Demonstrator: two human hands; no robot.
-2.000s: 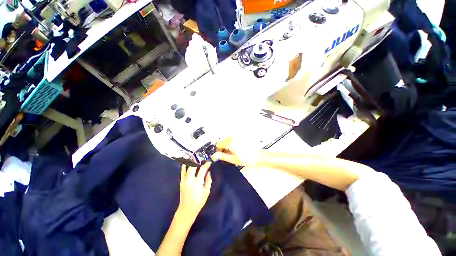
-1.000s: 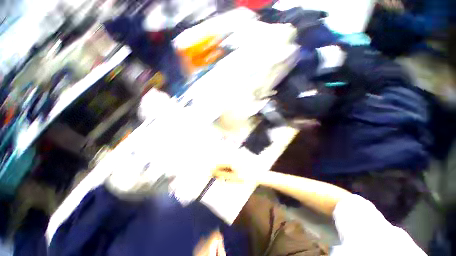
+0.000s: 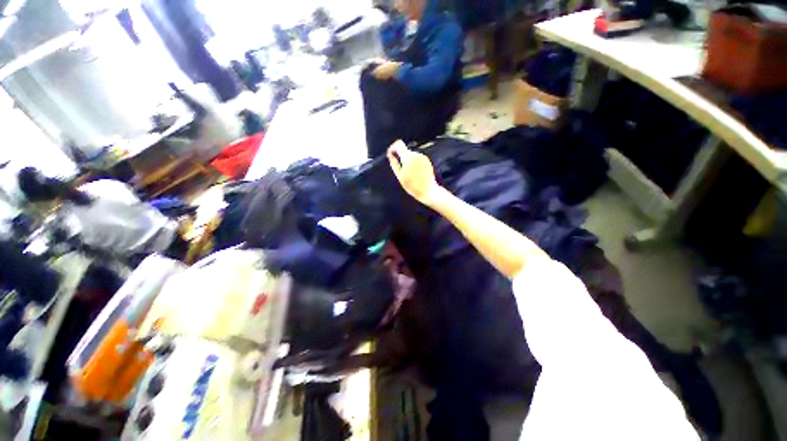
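Observation:
My right hand (image 3: 414,175) is stretched out over a large pile of dark navy garments (image 3: 492,194), its fingers curled near dark cloth at the pile's far side. Whether the fingers grip anything is too blurred to tell. My left hand is out of the picture. The cream-white sewing machine head (image 3: 216,297), with blue JUKI lettering, shows at the lower left, cut off by the bottom edge. The needle area and the cloth there are not in view.
A person in blue (image 3: 431,56) sits beyond the pile at a white table (image 3: 311,129), holding dark cloth. A cardboard box (image 3: 537,105) is behind the pile. A white-topped table (image 3: 643,65) at the right bears a red-brown bin (image 3: 746,52). An orange-and-white box (image 3: 112,362) is lower left.
The view has swung right, from the needle area to the garment pile. My right hand has left the machine and reaches out over the pile. My left hand has gone out of view.

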